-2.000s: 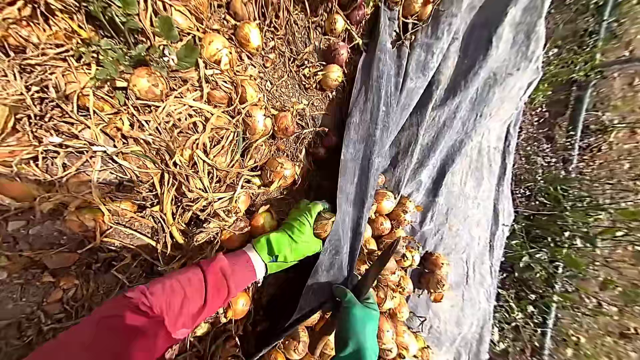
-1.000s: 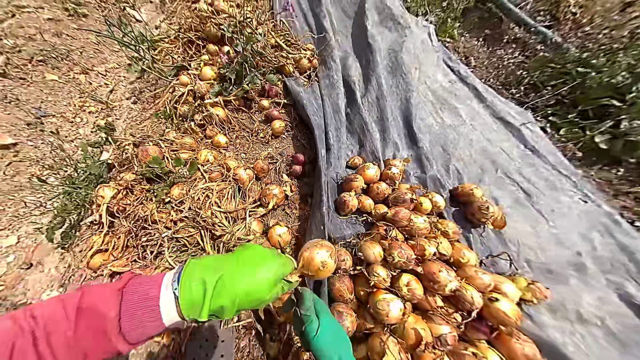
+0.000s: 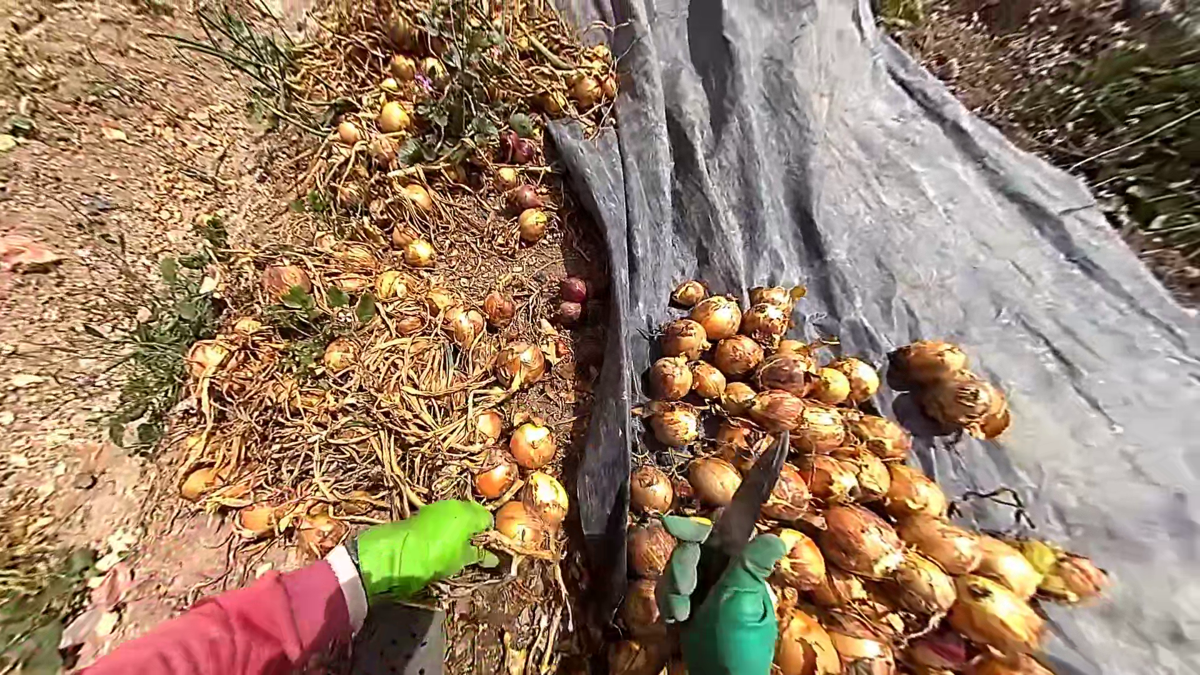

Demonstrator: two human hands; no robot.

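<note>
My left hand (image 3: 422, 548), in a bright green glove, is closed on the dry stem of a yellow onion (image 3: 518, 525) at the edge of the soil bed. My right hand (image 3: 727, 600), in a darker green glove, grips a dark blade (image 3: 755, 497), perhaps a knife or shears, pointing up and away over the onion pile; its handle is hidden. Under and around that hand a large pile of yellow onions (image 3: 858, 539) lies on the grey fabric sheet (image 3: 891, 234). A small group of onions (image 3: 952, 394) sits apart on the sheet, to the right.
Onions with tangled dry stalks (image 3: 375, 412) cover the bed at left. A few red onions (image 3: 572, 300) lie beside the sheet's folded edge. Green weeds (image 3: 169, 342) grow in the stony soil at far left, and low plants (image 3: 1125, 141) stand beyond the sheet at right.
The onion that my left hand held near my right hand is no longer between them. My left hand has moved left, down to the onions on the soil. The blade in my right hand shows again.
</note>
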